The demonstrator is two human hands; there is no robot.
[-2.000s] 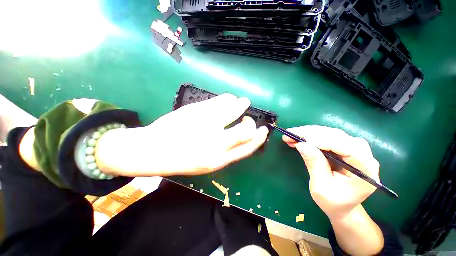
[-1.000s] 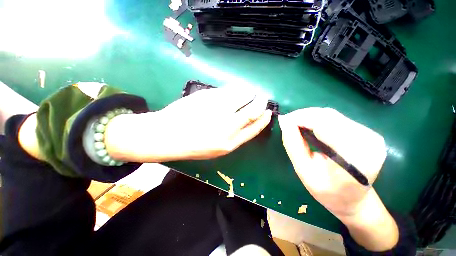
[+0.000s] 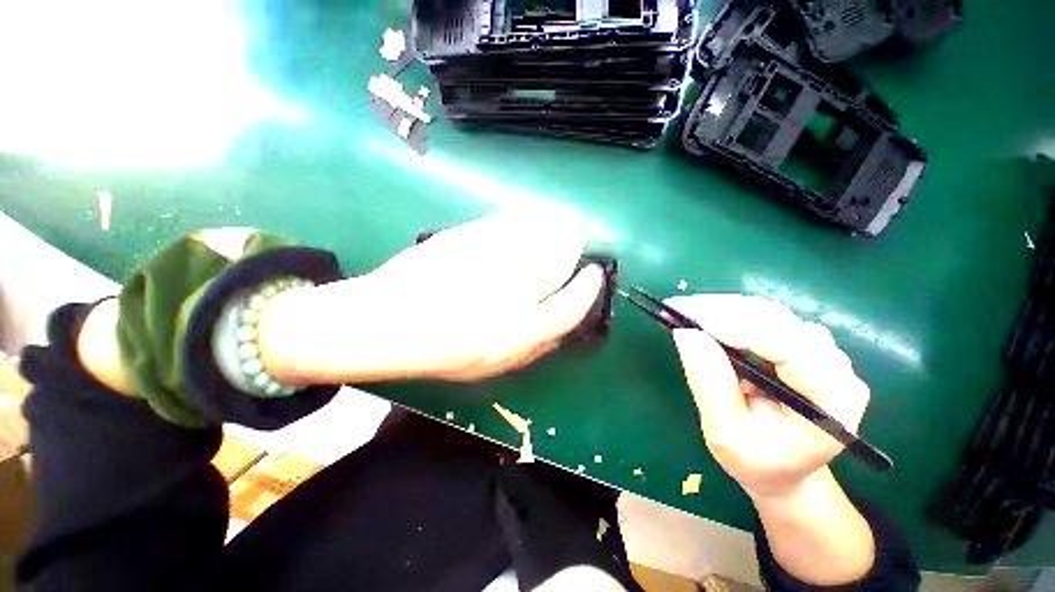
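My left hand [image 3: 474, 301], with a bead bracelet at the wrist, lies over a black plastic housing [image 3: 604, 303] and holds it on the green mat. Most of the housing is hidden under the hand; its right end shows past my fingertips. My right hand [image 3: 769, 387] holds dark tweezers [image 3: 787, 396] like a pen. The two tweezer points are slightly apart, close to the housing's right end. Whether they hold anything is too small to tell.
A stack of black housings [image 3: 555, 98] stands at the top centre, with more housings [image 3: 810, 145] piled to its right. Dark stacks [image 3: 1012, 416] stand at the far right. Pale liner pieces [image 3: 399, 104] lie left of the stack. Yellowish scraps [image 3: 692, 483] lie near the mat's front edge.
My right hand has drawn back slightly right and down from the housing, and the tweezers' points show again. A small pale fleck now shows on the mat above the tweezers.
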